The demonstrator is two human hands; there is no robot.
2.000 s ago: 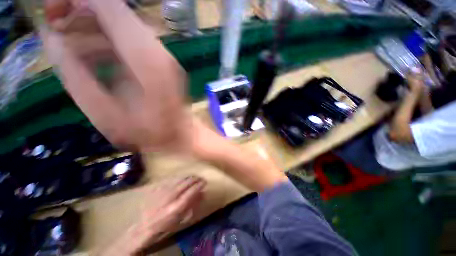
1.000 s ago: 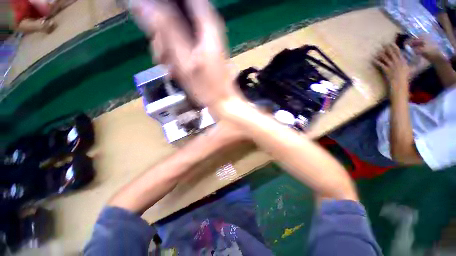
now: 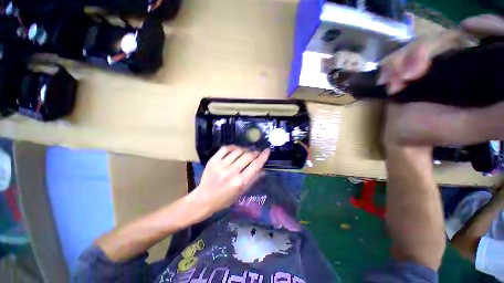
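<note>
A black housing [image 3: 221, 132] lies on the bench in front of me, its slot handle on the far edge. A white gear [image 3: 278, 136] sits right of its round hole, with thin wires at the right end. My left hand [image 3: 232, 174] rests its fingertips on the housing's near edge. My right hand [image 3: 411, 63] is closed around a thick black electric screwdriver [image 3: 447, 74], partly blurred. The screwdriver's front end is at the pick-up block of the blue-sided screw feeder [image 3: 353, 50]. The bit and any screw cannot be made out.
Several black housings [image 3: 113, 47] lie at the far left, and more [image 3: 470, 157] at the right behind my right forearm. A carton with pale blue inside [image 3: 80, 199] stands at the near left. Another person's arm [image 3: 478, 226] shows at the lower right. The floor is green.
The view has turned down and left. A single housing now lies before me under my left hand. My arms, crossed a second ago, are apart, and my right hand is at the feeder with the screwdriver.
</note>
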